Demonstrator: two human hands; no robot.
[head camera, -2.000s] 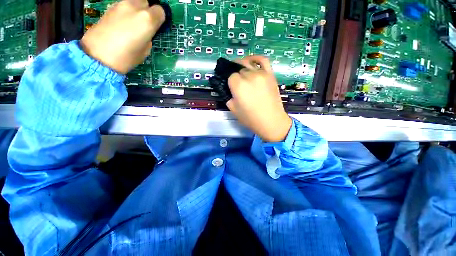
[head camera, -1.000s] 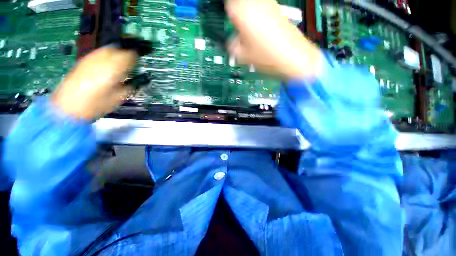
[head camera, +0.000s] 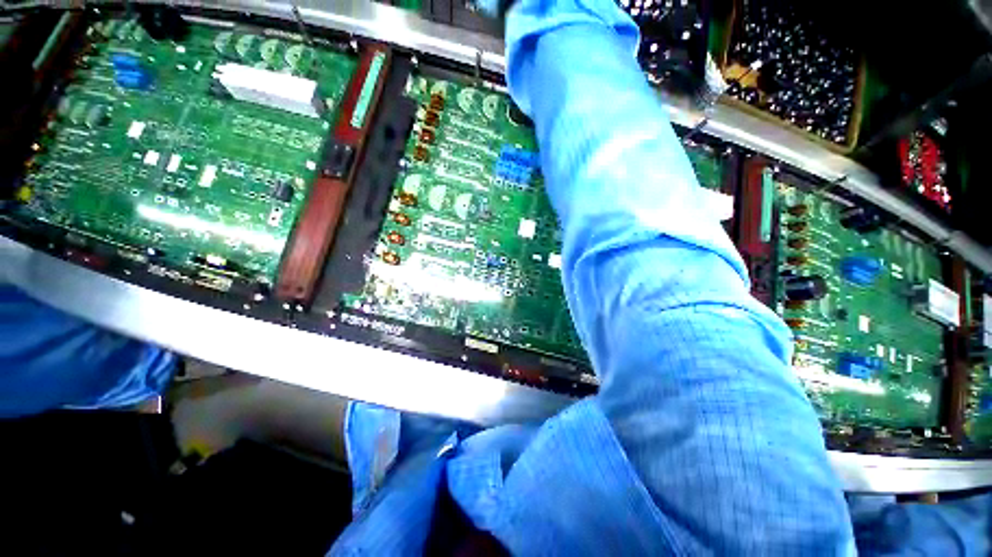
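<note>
The middle green circuit board (head camera: 462, 245) lies in a black pallet (head camera: 375, 207). It bears blue box components (head camera: 515, 165) and orange-brown components (head camera: 432, 125) at its left side. My right sleeve crosses over this board and hides much of its right part. My right hand is beyond the top edge of the picture, so what it holds cannot be seen. My left hand is out of the picture.
Another board with a white ribbed heatsink (head camera: 267, 89) lies left, and one lies right (head camera: 870, 316). Dark red-brown bars (head camera: 318, 234) stand between them. A silver rail (head camera: 272, 354) runs in front. Beyond the line are a tray of small dark parts (head camera: 800, 65) and red parts (head camera: 925, 169).
The view has swung and now shows more of the far side. My right arm has reached far forward, its hand leaving the top of the picture. My left hand has left the view.
</note>
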